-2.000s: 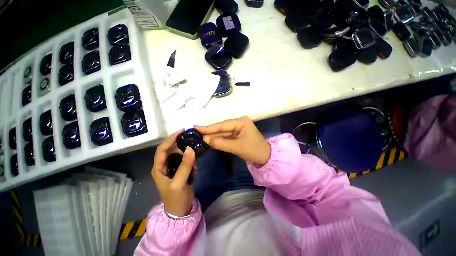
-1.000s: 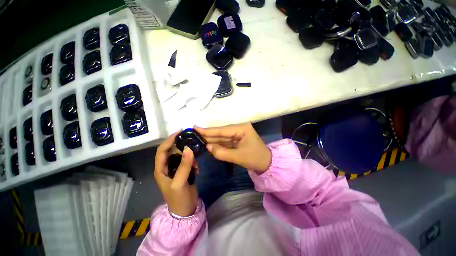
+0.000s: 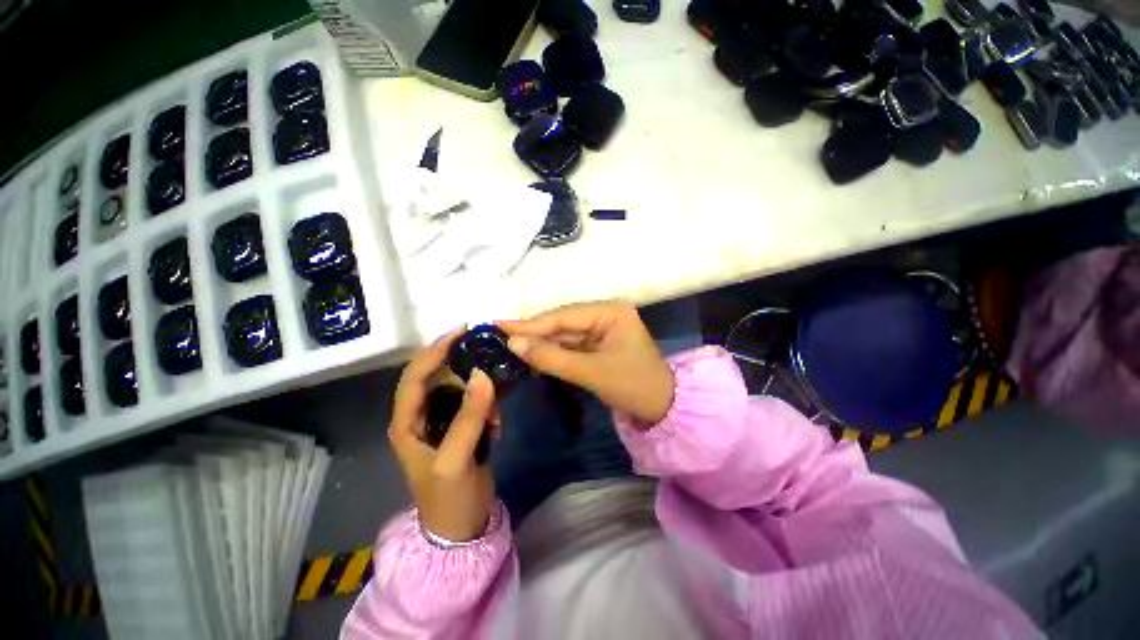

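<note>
My left hand (image 3: pixel 444 438) holds a glossy black unit (image 3: pixel 486 355) just off the bench's front edge, thumb on its face. A second dark object sits lower in the same palm, partly hidden by the fingers. My right hand (image 3: pixel 606 356) touches the unit's right upper edge with thumb and fingertips; whether something small is pinched there I cannot tell. A white blister tray (image 3: pixel 390 281) at left holds many similar black units. A crumpled white wipe (image 3: pixel 469 231) lies on the bench, against a silver-edged unit (image 3: pixel 559 214).
Loose black units (image 3: pixel 800 56) are piled at back right, with silver-edged ones (image 3: pixel 1063 75) beyond. A smartphone (image 3: pixel 476 44), dark-tipped tool (image 3: pixel 431 150) and small black strip (image 3: pixel 608 215) lie on the bench (image 3: pixel 700 213). Below are a blue stool (image 3: pixel 875 350) and white trays (image 3: pixel 206 538). Pink cloth shows at far right.
My right fingers moved slightly away from the unit's edge, then back onto it. My left hand keeps its hold, with the unit shifted very slightly.
</note>
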